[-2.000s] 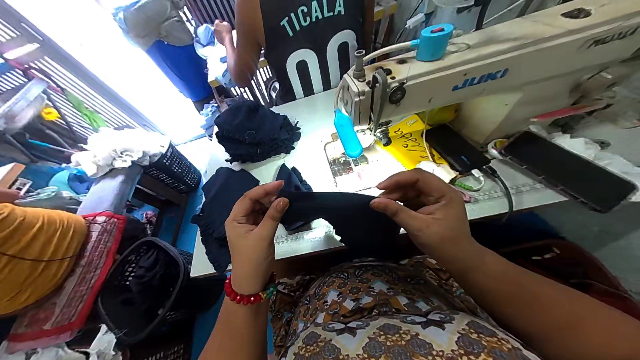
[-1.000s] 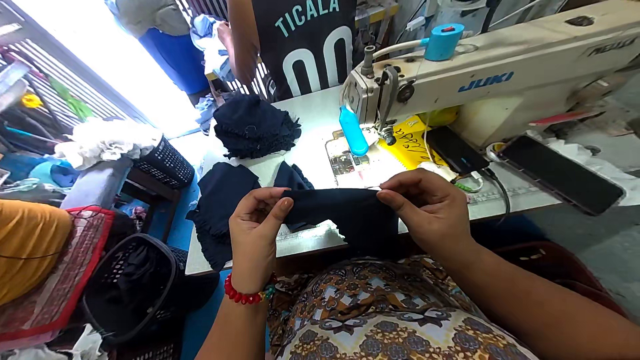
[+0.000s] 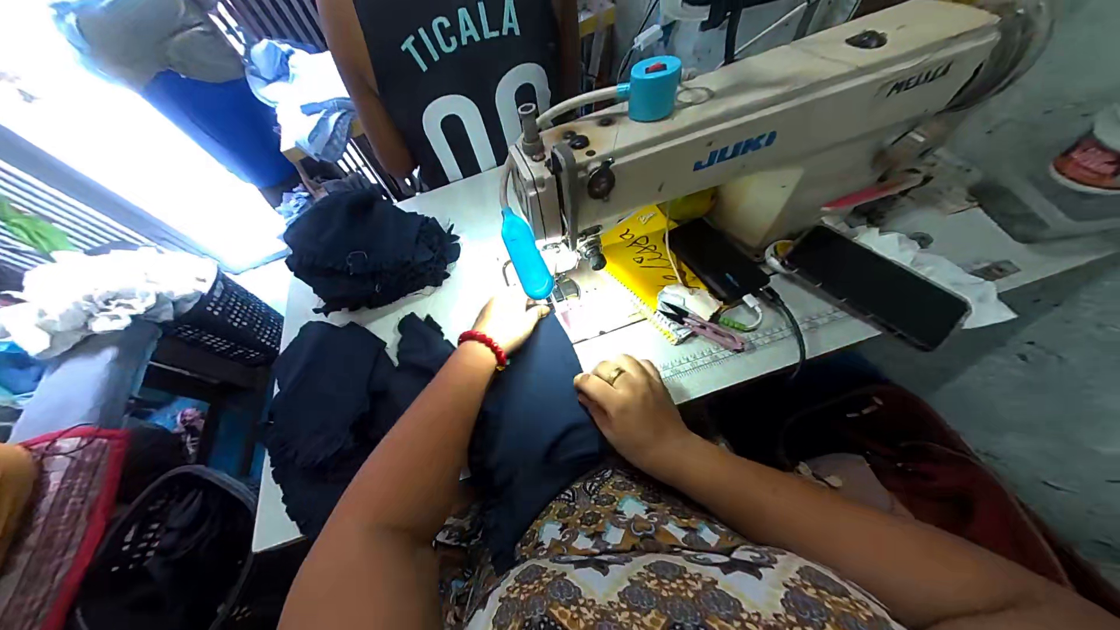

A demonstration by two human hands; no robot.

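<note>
A dark navy fabric piece runs from the needle area of the Juki sewing machine down over my lap. My left hand, with a red bead bracelet, lies on its upper end just below the light blue lamp; whether the fingers pinch or only press the cloth cannot be told. My right hand, wearing a ring, grips the cloth's right edge at the table's front. Left of my left arm lie more dark cloth pieces, with a stack of dark cloth behind them. The presser foot is partly hidden.
A yellow notebook, a black power bank, pink thread snips and a black phone lie right of the needle. Behind the table is a person in a dark jersey. Baskets holding cloth stand at the left.
Both hands held the dark cloth stretched between them above the table's front edge. The left hand has moved forward to the needle area with the cloth, and the right hand now holds its side edge.
</note>
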